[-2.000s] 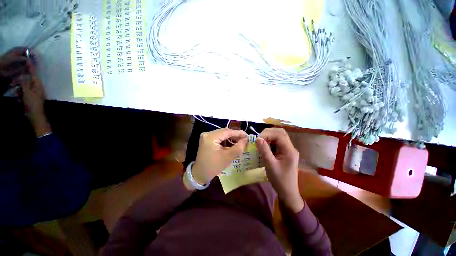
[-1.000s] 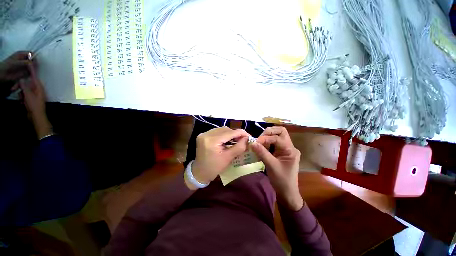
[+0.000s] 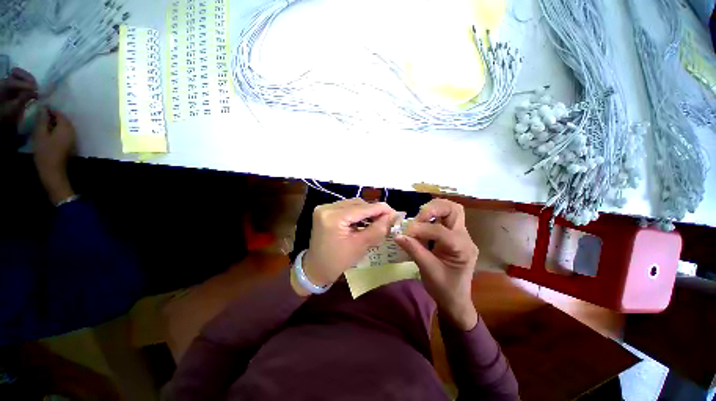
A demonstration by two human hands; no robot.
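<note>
The yellow label sheet (image 3: 381, 278) with rows of small printed labels hangs below my left hand (image 3: 345, 239), which holds it over my lap. A tiny white label (image 3: 397, 226) is between the fingertips of both hands. My right hand (image 3: 443, 254) pinches at it from the right, thumb and fingertips close together. A thin white cable (image 3: 320, 187) runs from the table edge down towards my left hand. The cable part inside my fingers is hidden.
A loose cable bundle (image 3: 440, 124) lies ahead, its dark tips at right near yellow paper (image 3: 451, 74). A hank with white ends (image 3: 577, 149) overhangs the table edge. Spare label sheets (image 3: 143, 94) lie left. A red stool (image 3: 650, 270) stands right. Another person's hands (image 3: 53, 145) are far left.
My right hand has turned a little, its fingers now more curled around the white label. Both hands stay over the sheet. The other person's hands have shifted slightly.
</note>
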